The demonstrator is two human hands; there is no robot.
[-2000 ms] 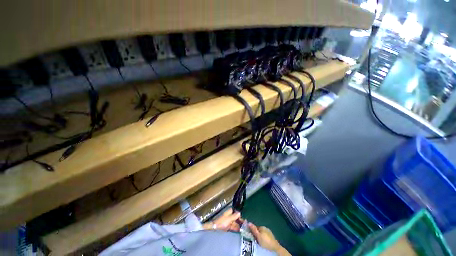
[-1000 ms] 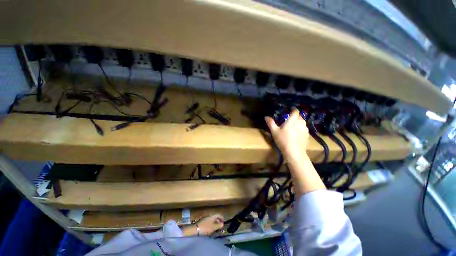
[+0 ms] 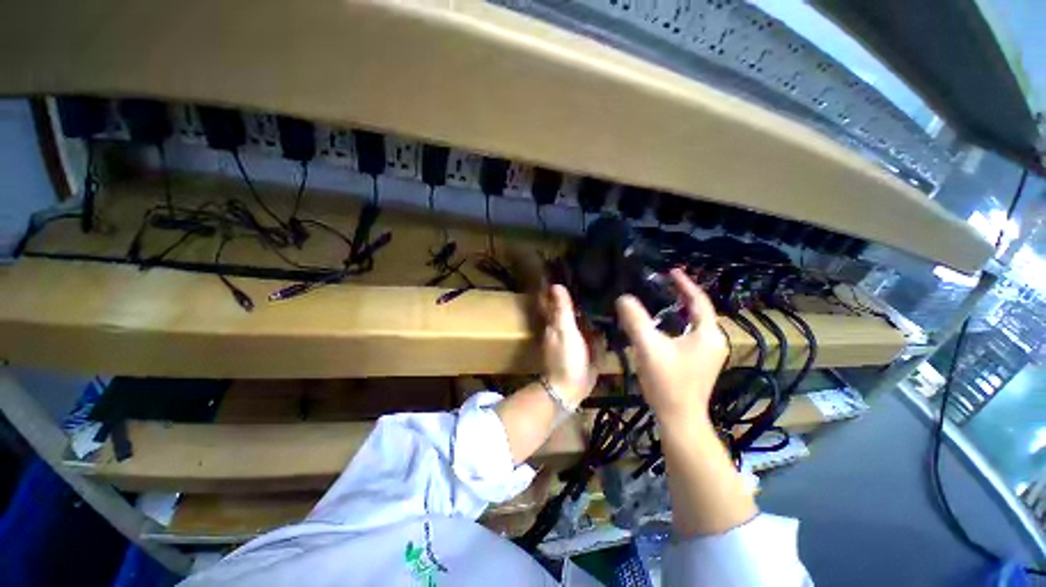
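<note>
A black fan module (image 3: 608, 269), partly blurred, is raised at the shelf's front edge between my two hands. My left hand (image 3: 568, 350) is against its left side, partly hidden by the unit. My right hand (image 3: 679, 350) has thumb and fingers around its right side. More black fan modules (image 3: 746, 281) stand in a row on the shelf to the right. Their thick black cables (image 3: 797, 344) loop over the front edge. A bundle of coiled cables (image 3: 608, 441) hangs below my hands.
Black power adapters (image 3: 369, 151) fill the socket strip (image 3: 465, 166) at the shelf back. Thin adapter leads (image 3: 235, 229) lie on the shelf (image 3: 287, 333) at left. Another thick shelf edge (image 3: 516, 80) runs overhead. Lower shelves are below, and a black cable (image 3: 943, 436) hangs at right.
My right hand first reached from the cable bundle to a module on the shelf. The module is now raised, and my left hand has come up from the cables to its left side.
</note>
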